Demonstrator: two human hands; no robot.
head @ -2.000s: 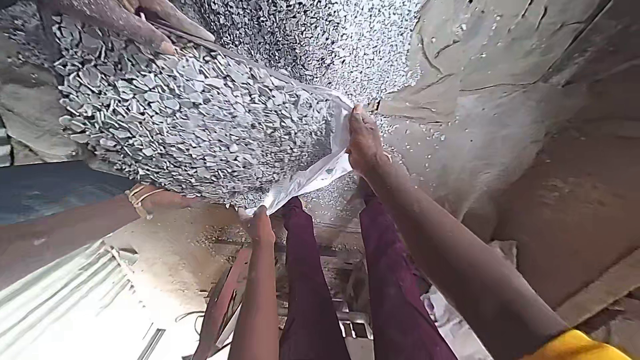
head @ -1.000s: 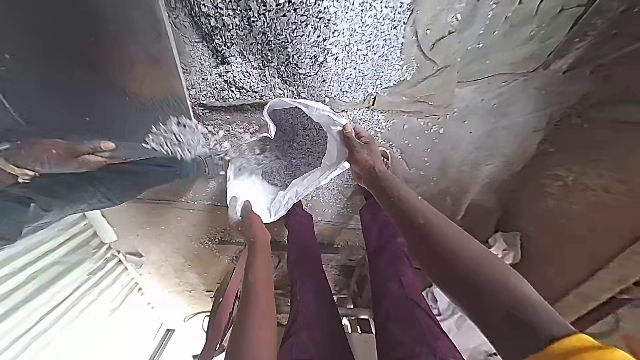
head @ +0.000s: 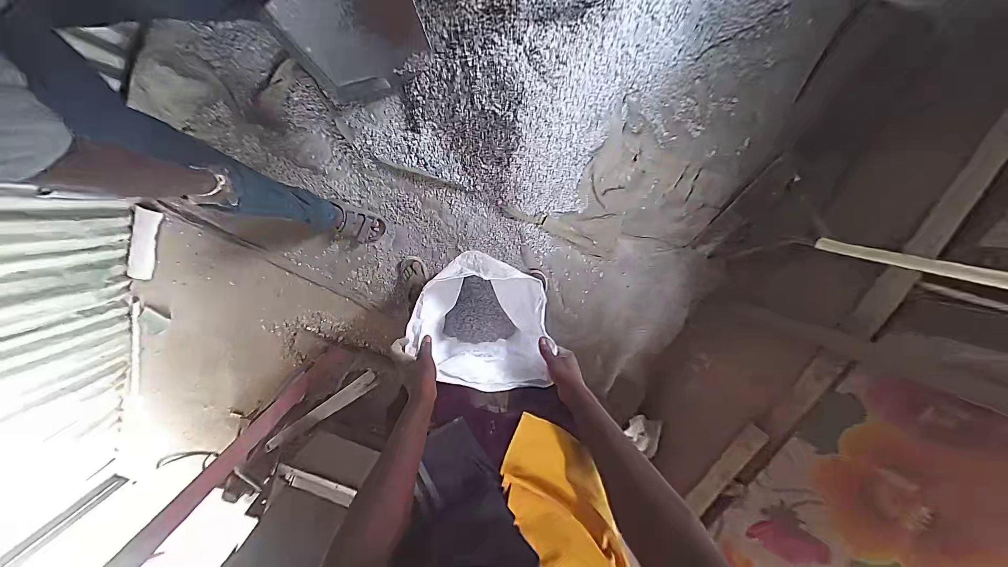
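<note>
A white sack (head: 492, 374) hangs with its mouth wide between my two hands, just in front of my legs. Grey flakes or chips (head: 476, 311) lie inside it, seen through the mouth. My left hand (head: 419, 366) grips the sack's rim at the left, thumb on top. On the opposite side, my right hand (head: 561, 366) pinches the rim. The undersides of the fingers are partly hidden by the cloth.
Beyond the sack a heap of grey chips (head: 535, 102) covers the ground. Another person's leg and sandalled foot (head: 358, 224) stand at the left, below a dark flat container (head: 354, 47). Wooden beams (head: 906, 276) lie right, a reddish beam (head: 236, 457) lower left, corrugated sheet (head: 63, 315) far left.
Chips from the other person's side were falling toward the sack a second ago; none fall now. The co-worker's arm has drawn away. My hands keep hold of the sack, whose mouth is rounder. The view has shifted.
</note>
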